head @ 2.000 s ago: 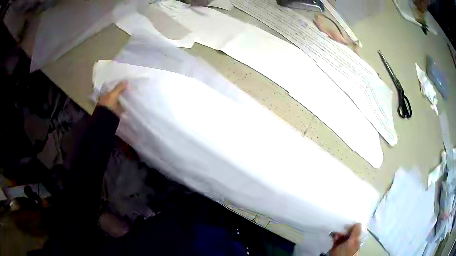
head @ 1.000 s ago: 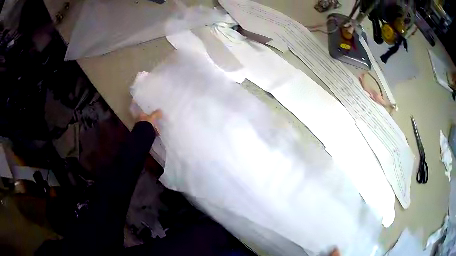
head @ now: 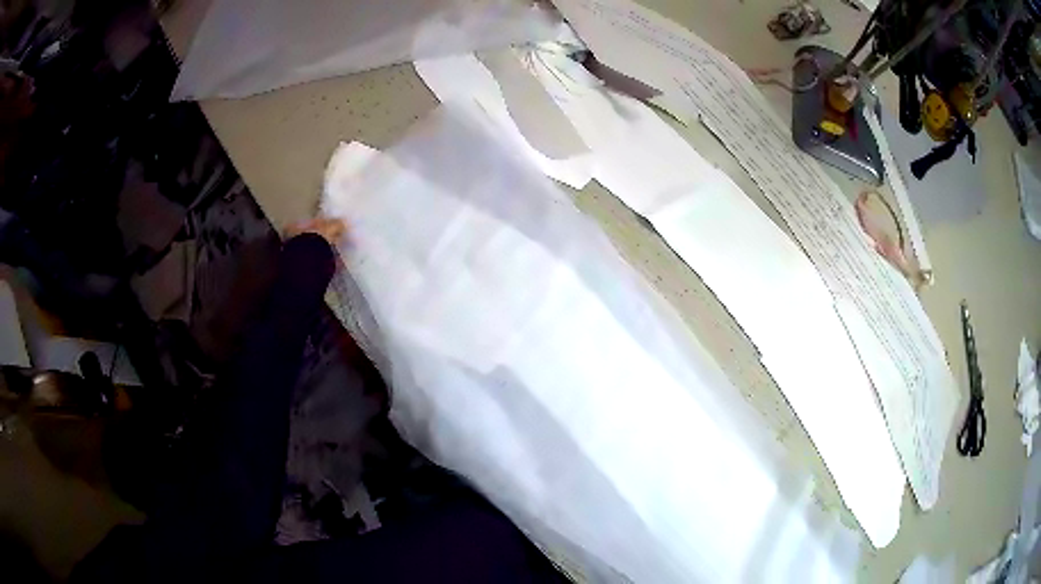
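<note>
A sheer, bluish-white sheet (head: 457, 308) lies wrinkled over a long opaque white pattern piece, whose rounded end (head: 349, 167) shows at the upper left. The sheet hangs at the table's near edge. My left hand (head: 320, 230) is small and blurred at the near edge of this end; whether its fingers grip the layers cannot be told. My right hand is not in view. The lower right end of the sheet is cut off by the picture's bottom edge.
A white curved piece (head: 731, 251) and a marked pattern piece (head: 788, 188) lie beyond the work. Black-handled shears (head: 971, 394) lie at the right. A grey-based device (head: 837, 120), pinkish cord (head: 879, 228) and dark tools (head: 945, 114) are at the back. Another sheer sheet (head: 308, 46) lies at the upper left.
The view has shifted to the right and back. The sheer sheet, blurred a second ago, has settled lower over the white piece. My right hand has gone out of the picture at the bottom.
</note>
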